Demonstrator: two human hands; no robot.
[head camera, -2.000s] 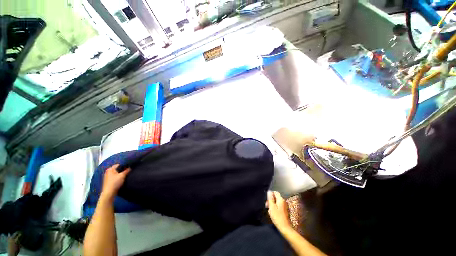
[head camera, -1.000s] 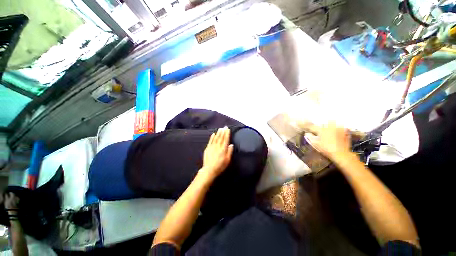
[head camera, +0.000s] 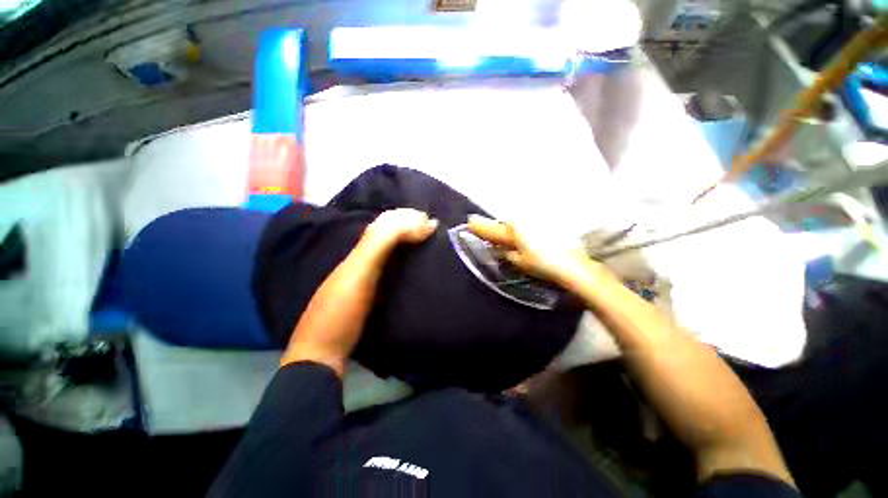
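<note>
A black garment (head camera: 419, 321) is pulled over the rounded navy-blue pressing form (head camera: 190, 277), whose left end is bare. My right hand (head camera: 516, 248) is shut on the handle of the steam iron (head camera: 501, 277), which lies on the right part of the garment, its silvery edge showing. My left hand (head camera: 399, 229) rests on the garment left of the iron, near its upper edge. Its fingers are partly hidden, so I cannot tell whether they pinch the cloth.
The form lies over a white padded table (head camera: 448, 126). A blue bar with a red-orange label (head camera: 277, 117) stands behind the form, and another blue bar (head camera: 448, 63) lies along the back. A yellow-orange hose (head camera: 808, 88) and a pale line run to the upper right.
My right hand has brought the iron from its rest at right onto the garment. My left hand has shifted slightly left and up on the cloth. The view has turned.
</note>
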